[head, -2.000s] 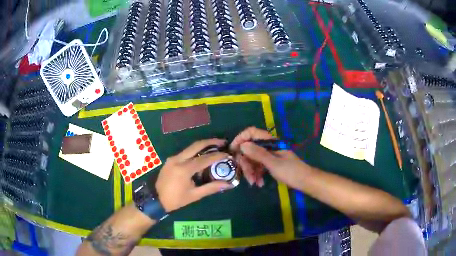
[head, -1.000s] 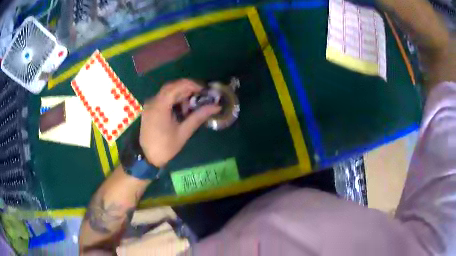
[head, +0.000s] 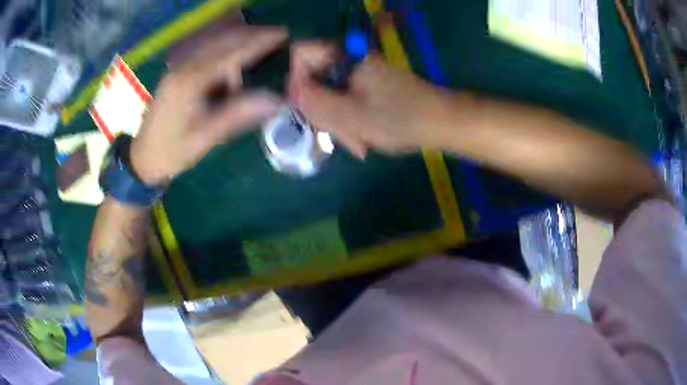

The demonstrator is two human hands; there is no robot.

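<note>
The frame is blurred. A shiny silver round fixture sits on the green mat below and between my hands. My left hand is up and left of it, with a dark component between thumb and fingers; its details are smeared. My right hand is right of the fixture, fingers curled around a dark probe with a blue collar. The probe tip is not clear. The fingertips of both hands are close together above the fixture.
A red-dot sticker sheet, a small brown pad and a white fan are at the left. A label sheet is at the upper right. A green label lies near the front edge. Trays stand along the left.
My right hand has come back from the upper right to the fixture with the probe. My left hand has moved up and left off the fixture. The view has shifted.
</note>
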